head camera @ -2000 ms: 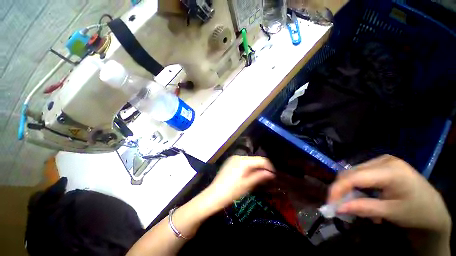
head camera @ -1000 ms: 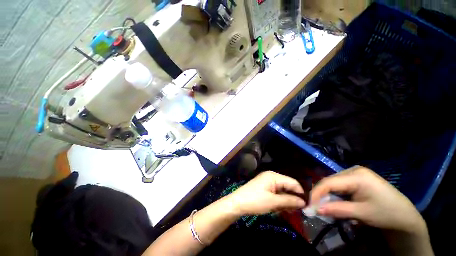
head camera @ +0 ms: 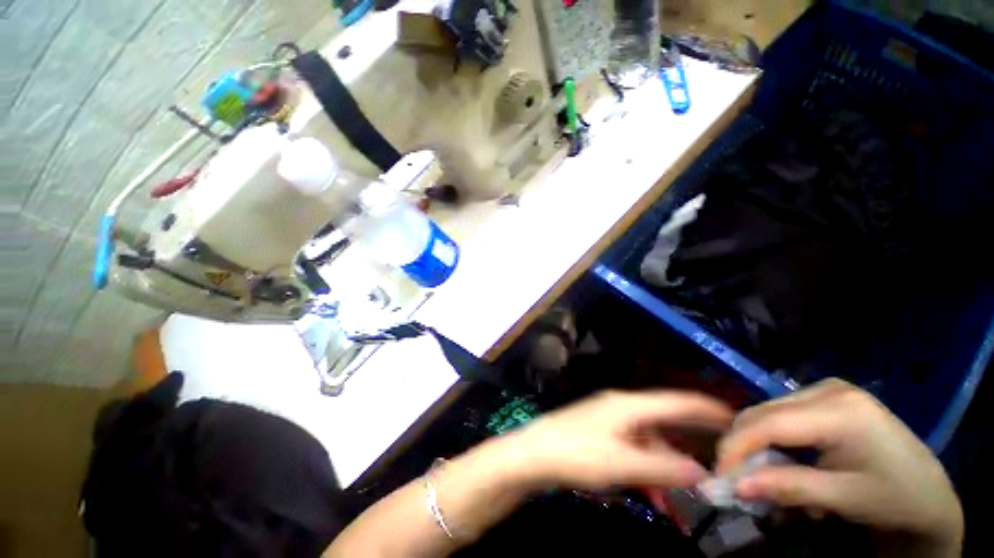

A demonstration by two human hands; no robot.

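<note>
My right hand pinches a small whitish, translucent piece over my lap at the lower right; what it is I cannot tell. My left hand, with a bracelet on the wrist, is blurred beside it, fingers apart, its fingertips close to the piece; whether it touches is unclear. The black binding tape runs from the needle area over the table's front edge and hangs down. The dark garment lies heaped at the table's left end.
The cream sewing machine stands on the white table. A clear water bottle with a blue label lies on it. A blue thread-snips-like item is at the far end. A blue crate with dark cloth stands right.
My left hand has moved right to my right hand, and its fingers have spread since a second ago. My right hand still holds the whitish piece. The camera view has shifted slightly.
</note>
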